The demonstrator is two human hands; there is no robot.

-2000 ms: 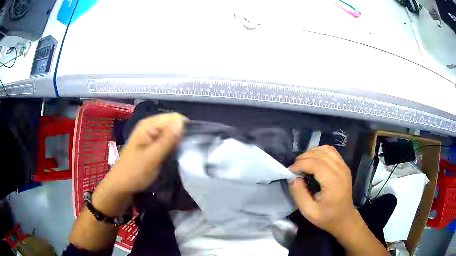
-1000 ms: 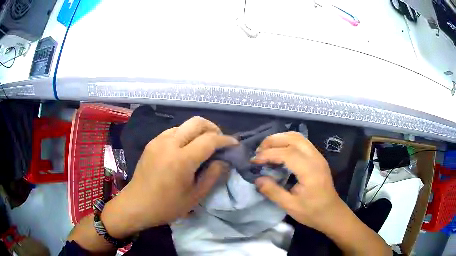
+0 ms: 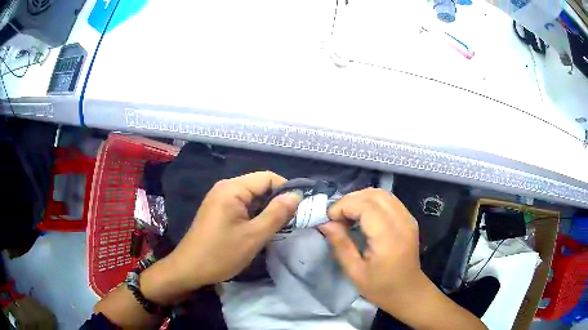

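A dark garment (image 3: 193, 177) with pale grey inner fabric (image 3: 309, 267) lies over my lap, below the table edge. My left hand (image 3: 242, 235) pinches a bunched dark edge of it between thumb and fingers. My right hand (image 3: 374, 245) pinches the pale folded part just beside it, with the thumb below and fingers above. The pale fabric hangs down under both hands. Small folds between the fingertips are partly hidden by the fingers.
The white table (image 3: 225, 58) with a ruler strip (image 3: 335, 145) along its edge lies ahead. A pink and blue tool (image 3: 461, 48) and thread lie on it. A red basket (image 3: 116, 225) stands at left, an open cardboard box (image 3: 548, 238) at right.
The pale fabric was spread between my hands, then my hands came together and bunched it. Now a pale folded part shows between my fingertips. The view has shifted slightly.
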